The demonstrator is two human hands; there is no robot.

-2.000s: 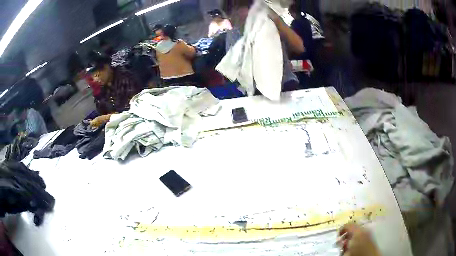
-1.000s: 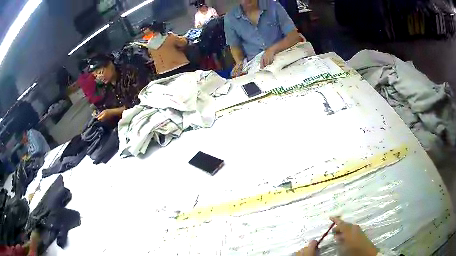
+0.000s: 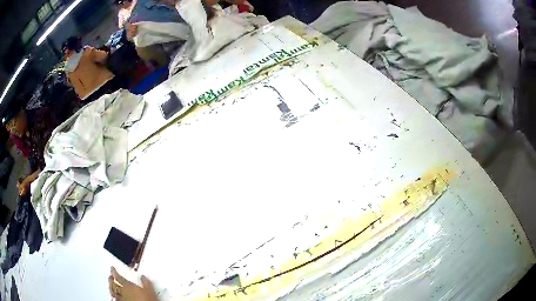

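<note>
The dark red pencil (image 3: 148,235) lies on the white table beside the black phone (image 3: 122,245), touching or nearly touching its right side. One hand, which looks like my left hand (image 3: 132,287), is at the bottom edge just below the phone and the pencil's lower end, cut off by the frame. Its fingers are apart and it holds nothing visible. My right hand is out of view. The marking guide under glossy clear tape (image 3: 382,253) lies at the lower right, bordered by a yellow tape band (image 3: 329,250) with dark marks.
A pale garment pile (image 3: 88,156) lies on the table's left side. Another phone (image 3: 171,106) lies near green-lettered tape (image 3: 267,62). A person in blue handles pale cloth (image 3: 220,35) at the far edge. More pale garments (image 3: 411,53) are heaped beyond the right edge.
The view has turned, shifting the table's contents left. The pencil, held between both hands a second ago, now lies beside the phone. Only one hand remains visible.
</note>
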